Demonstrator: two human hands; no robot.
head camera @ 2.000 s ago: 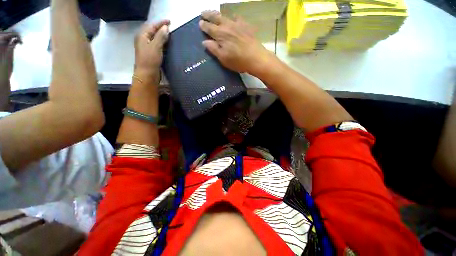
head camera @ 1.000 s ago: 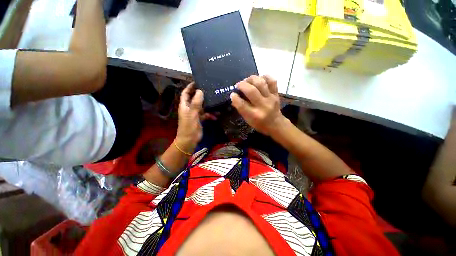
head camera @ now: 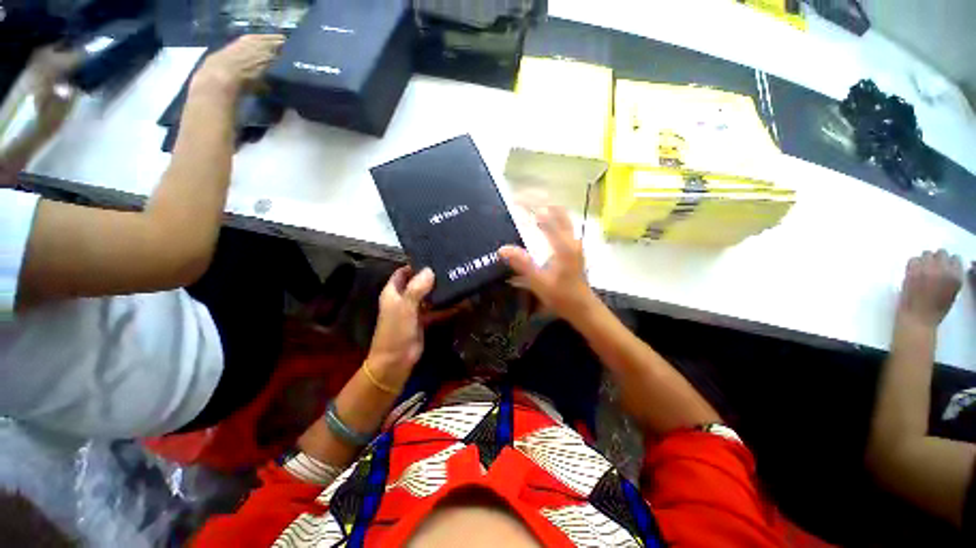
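Note:
A black gift box [head camera: 444, 209] with small pale lettering lies at the table's front edge, its near end over the edge. My left hand [head camera: 401, 318] grips its near left corner, thumb on top and fingers hidden below. My right hand [head camera: 551, 260] is at its near right side, fingers spread and thumb at the lettered end. A stack of flat yellow sleeves [head camera: 696, 166] stands right of the box, with dark marks down its edge.
More black gift boxes [head camera: 340, 64] stand at the back left. A co-worker's arm [head camera: 193, 182] reaches over the table on the left. Another person's hand [head camera: 929, 287] is at the right. A black tangled heap [head camera: 888, 126] lies back right.
The box was first held upper left by both hands, then drawn to the front edge. My right fingers have since opened away from it. The view has shifted, showing more of the table's back.

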